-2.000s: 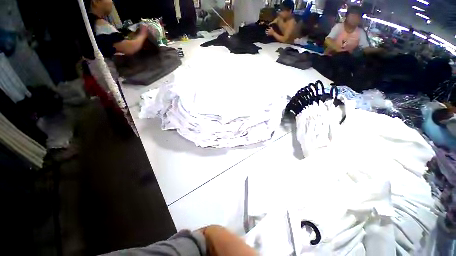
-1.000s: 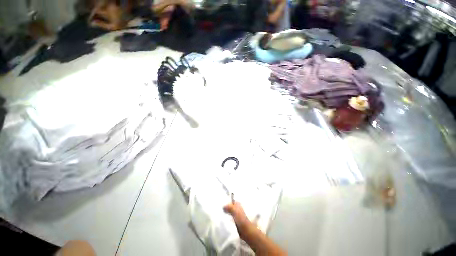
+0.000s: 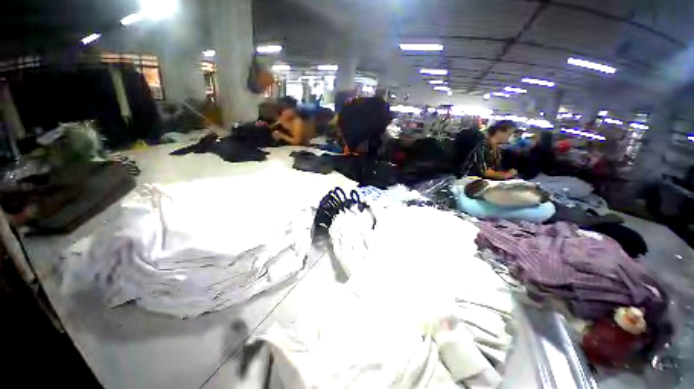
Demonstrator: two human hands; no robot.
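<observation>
White shirts (image 3: 426, 281) lie in a creamy fanned pile in front of me, down to the bottom edge. A cluster of black hanger hooks (image 3: 339, 205) stands up at the pile's far end. A taller layered heap of white shirts (image 3: 213, 235) lies to the left, past a table seam. A blurred dark narrow shape shows at the pile's lower left edge; I cannot tell what it is. The single hook seen near me before does not show. Neither of my hands can be made out in the picture.
At right are a purple checked heap (image 3: 571, 262), a red bottle (image 3: 612, 339) with a pale cap, a light-blue bundle (image 3: 506, 207) and shiny clear plastic strips (image 3: 559, 346). Dark garments (image 3: 228, 146) lie at the far edge. Several people are behind the table. A dark folded garment (image 3: 76, 199) lies far left.
The view has tilted up, showing more of the ceiling and room. A forearm and a hand over the nearest shirt, seen a second ago, have left the picture. The single near hook no longer shows.
</observation>
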